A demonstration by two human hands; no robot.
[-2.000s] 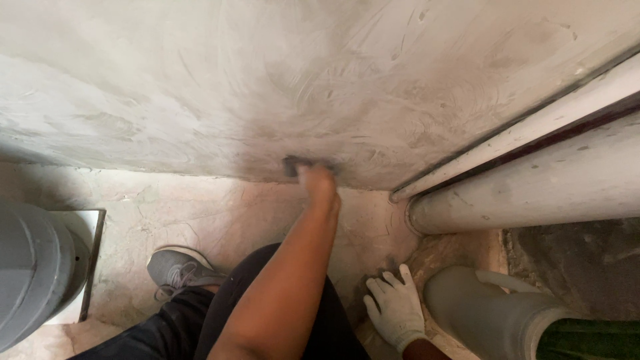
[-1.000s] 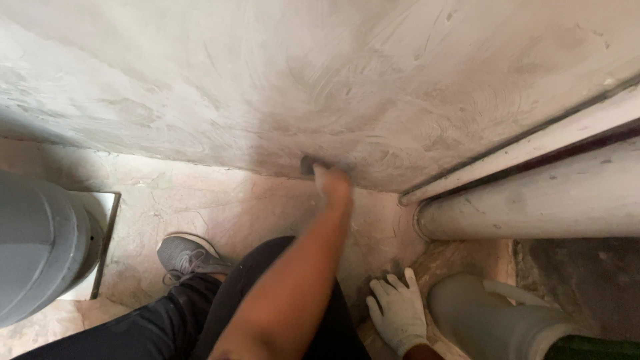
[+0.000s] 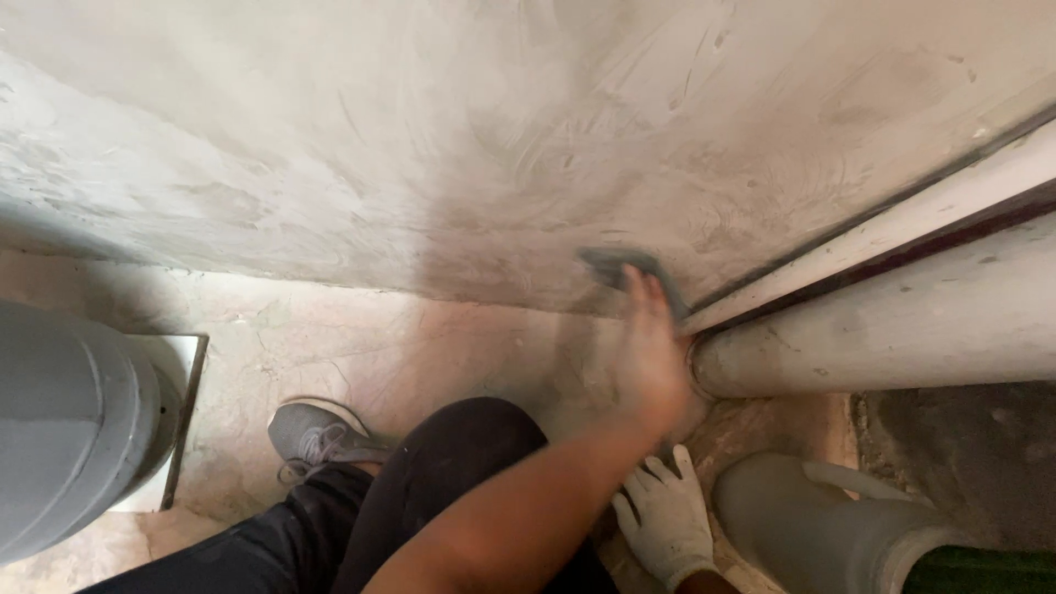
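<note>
My bare left hand (image 3: 652, 355) reaches up at right of centre and presses a dark grey pad (image 3: 609, 262) against the bottom of a smeared, plastered wall (image 3: 511, 148). Blur hides the exact kind of pad and part of my fingers. The pad is close to the corner where the wall meets a pale pipe or strip. Lower right, my right hand (image 3: 670, 520), in a whitish glove, rests with its fingers spread on the floor, and nothing shows in its grip.
Two pale lengths, a narrow one (image 3: 891, 223) and a thick pipe (image 3: 874, 330), run along the right. A grey plastic container (image 3: 66, 429) stands left, by a white slab (image 3: 147, 502). My shoe (image 3: 318, 433) is on the floor; a beige jug-like container (image 3: 825, 520) lies lower right.
My left hand has moved right along the wall's base with the pad, toward the pipes. My gloved right hand has stayed on the floor.
</note>
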